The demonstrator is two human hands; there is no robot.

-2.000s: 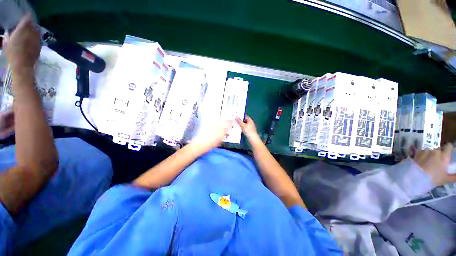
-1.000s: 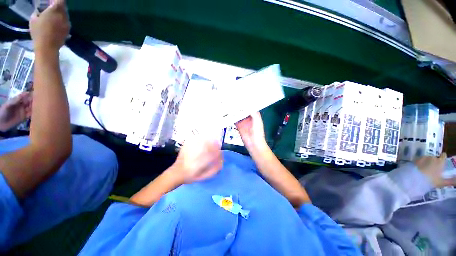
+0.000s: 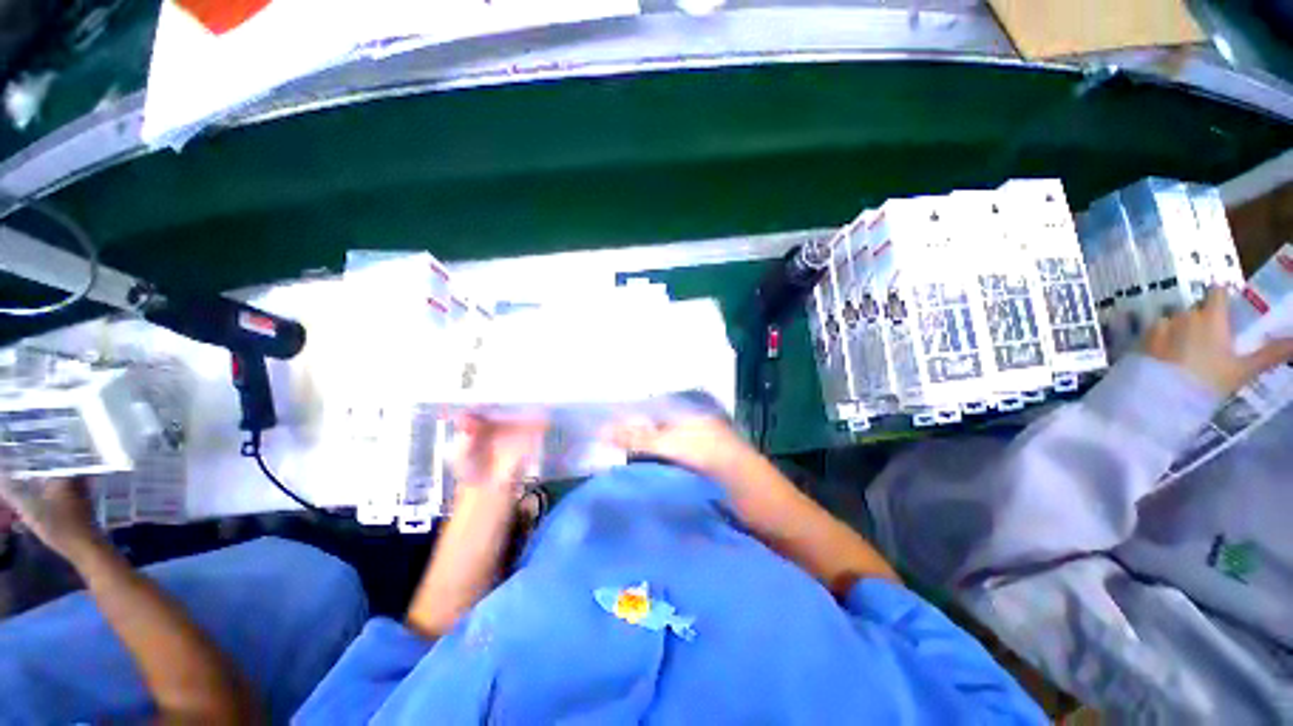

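A long white retail box [image 3: 574,434] lies crosswise close in front of my chest, blurred by motion. My left hand [image 3: 499,443] is at its left end and my right hand [image 3: 688,437] is at its right part; both are blurred, fingers around the box. Behind it, a bright white surface or boxes [image 3: 610,348] are washed out, so edges are hard to tell. A row of standing retail boxes [image 3: 390,341] is just left of my hands, with notched hang tabs at the near end.
A black heat gun [image 3: 253,341] lies at left, another [image 3: 784,291] stands before the right-hand box row [image 3: 964,305]. Co-workers' hands [image 3: 1198,341] hold boxes at both sides. A metal rail [image 3: 709,54] crosses beyond the green bench [image 3: 596,170].
The box in my hands has gone from raised and slanting to lying crosswise close to my chest. My left hand is now at its left end. The view has shifted, showing more of the far rail.
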